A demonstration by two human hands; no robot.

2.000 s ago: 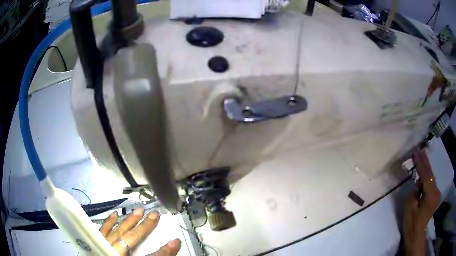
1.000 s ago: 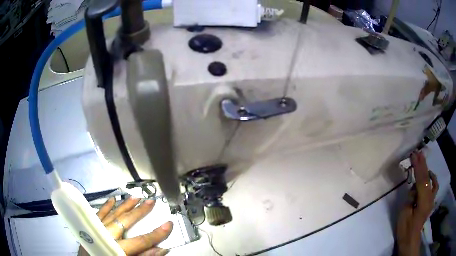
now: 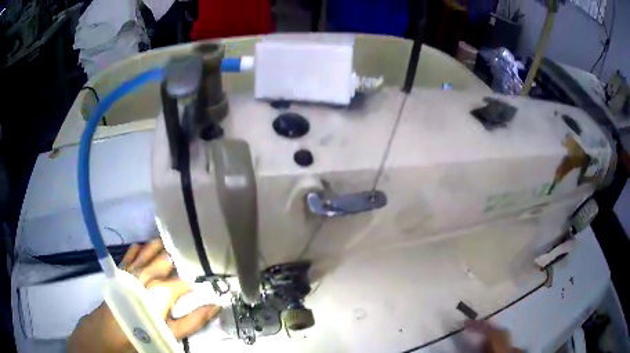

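Note:
My left hand [image 3: 148, 289] lies spread on the bed left of the needle area, partly behind the white lamp paddle [image 3: 135, 314]. Its fingers are apart, over pale fabric [image 3: 200, 298] that is washed out by the light. Dark strips [image 3: 90, 254] lie left of it. My right hand [image 3: 489, 338] is blurred at the bottom right, fingertips near a small dark scrap [image 3: 467, 310]; whether it holds anything cannot be told. The presser foot area [image 3: 249, 331] shows beside the knurled tension dial [image 3: 299, 319].
The cream machine head [image 3: 414, 152] spans the middle, with a white box [image 3: 304, 71] on top. A blue tube [image 3: 84, 179] arches at left. A pale flat sheet [image 3: 52, 314] lies left. The ribbed handwheel [image 3: 584, 215] is at far right. Red and blue cloth shows behind.
The camera view has tilted up, so the machine sits lower. My right hand has left the handwheel end and moved down and left along the bed edge. My left hand has shifted up and beside the machine head.

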